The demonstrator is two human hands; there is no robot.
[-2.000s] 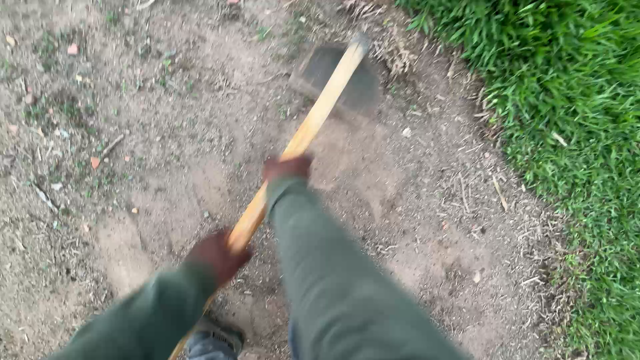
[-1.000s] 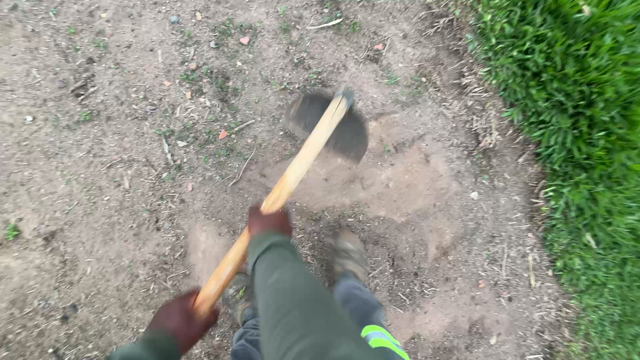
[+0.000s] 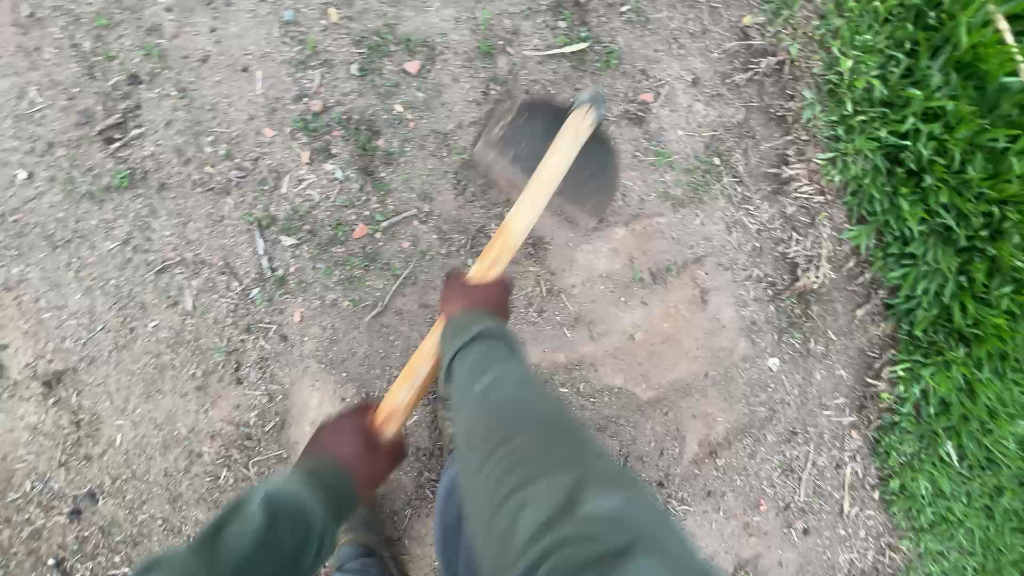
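A hoe with a broad dark metal blade (image 3: 588, 180) and a pale wooden handle (image 3: 520, 212) slants across the view, its head at the upper middle. My right hand (image 3: 476, 296) is closed around the middle of the handle. Lower down and to the left, my left hand (image 3: 352, 448) grips the handle near its lower visible part. The blade is blurred, and whether it touches the soil cannot be told. Both arms wear green sleeves.
Dry bare soil (image 3: 656, 336) with small weeds, twigs and reddish fragments spreads around the hoe. Thick green grass (image 3: 952, 240) borders it on the right. My legs and a shoe show partly at the bottom, behind the arms.
Both hands have kept hold of the hoe handle throughout. Compared with two seconds ago, the view has shifted over the ground. My right shoe, visible one second ago, is now hidden behind the arm.
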